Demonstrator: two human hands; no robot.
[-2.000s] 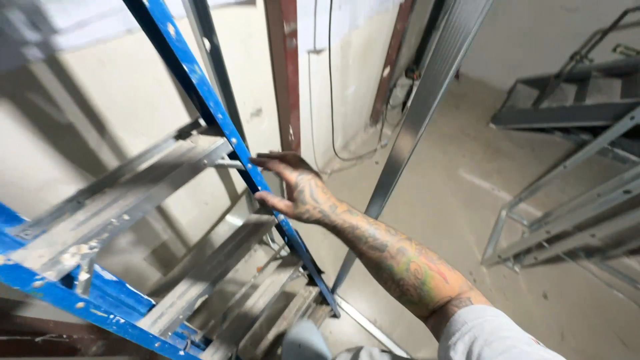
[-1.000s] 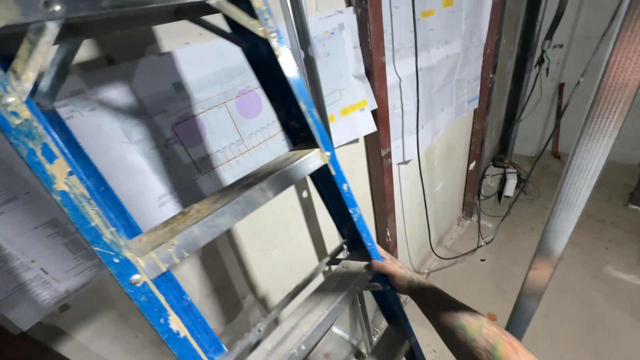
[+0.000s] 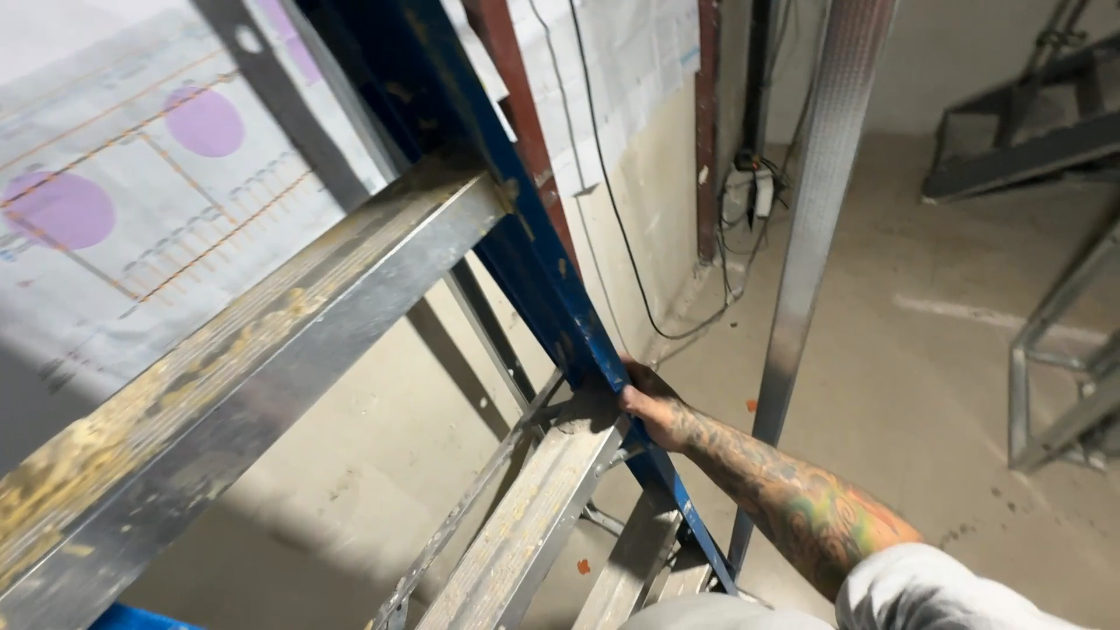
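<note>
My right hand [image 3: 652, 407] grips the blue side rail [image 3: 560, 262] of a stepladder, its thumb on the front of the rail and its fingers passing behind. Beside it, a metal ladder step [image 3: 542, 499] meets the rail. A higher step [image 3: 289, 332], spattered with dried yellowish material, crosses the left of the view. More steps show below, near the bottom. My left hand is out of view.
Printed plans [image 3: 114, 192] hang on the wall behind the ladder. A metal stud [image 3: 809, 227] slants up just right of it. Black cable [image 3: 617, 219] hangs by the wall and trails along the floor. Metal stair frames [image 3: 1024, 140] stand at the right.
The view has swung and moved closer to the ladder's steps. Two seconds ago my right hand was at the rail with its fingers spread; now it is closed around the rail.
</note>
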